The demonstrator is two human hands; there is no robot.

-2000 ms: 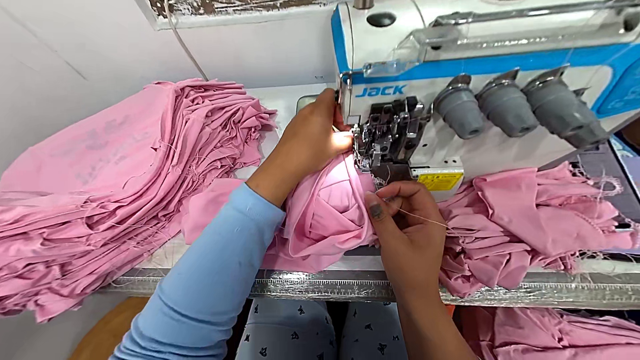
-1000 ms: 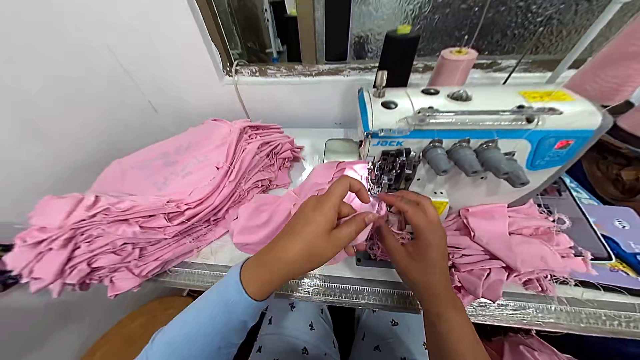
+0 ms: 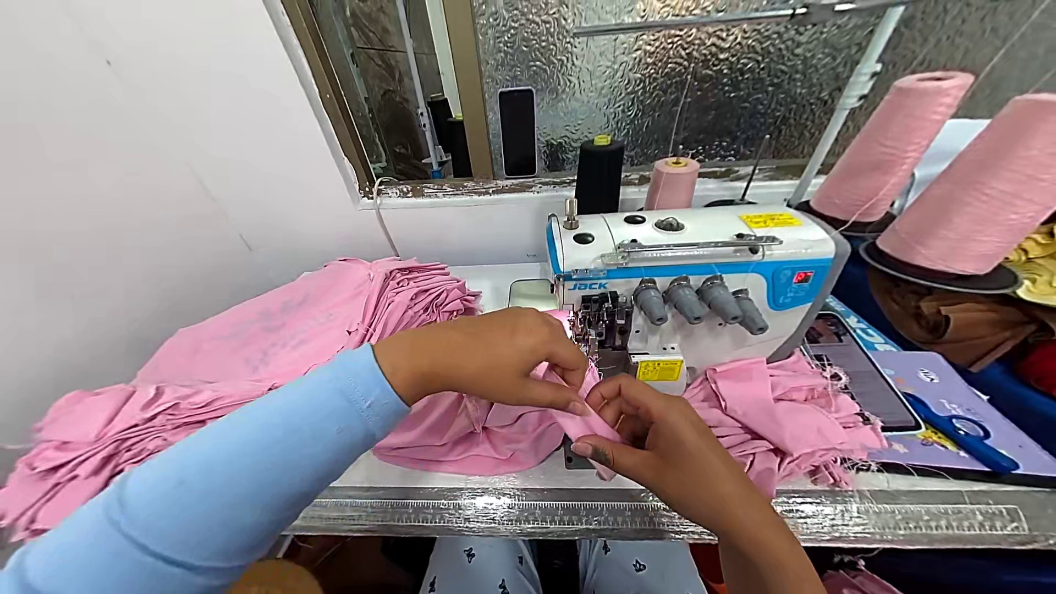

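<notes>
In front of the needle area of a white and blue Jack overlock sewing machine point(image 3: 693, 272), both my hands grip a piece of pink fabric point(image 3: 487, 437). My left hand point(image 3: 503, 355) pinches its edge between thumb and fingers, palm down. Close beside it on the right, my right hand point(image 3: 643, 429) holds the same edge, thumb toward me. Part of the fabric lies under the presser foot area, which my left hand partly hides. A large stack of pink fabric pieces point(image 3: 272, 330) spreads to the left, and a smaller pink heap point(image 3: 767, 412) lies right of my hands.
A clear ruler point(image 3: 495, 513) runs along the table's front edge. On the right are blue scissors point(image 3: 965, 433), a phone-like device point(image 3: 858, 371) and a purple booklet point(image 3: 965, 404). Large pink thread cones point(image 3: 895, 148) stand behind them. Another phone point(image 3: 517, 132) leans against the window.
My left hand has come away from behind the presser foot to the fabric edge near my right hand. The view has widened to show more of the window and thread cones.
</notes>
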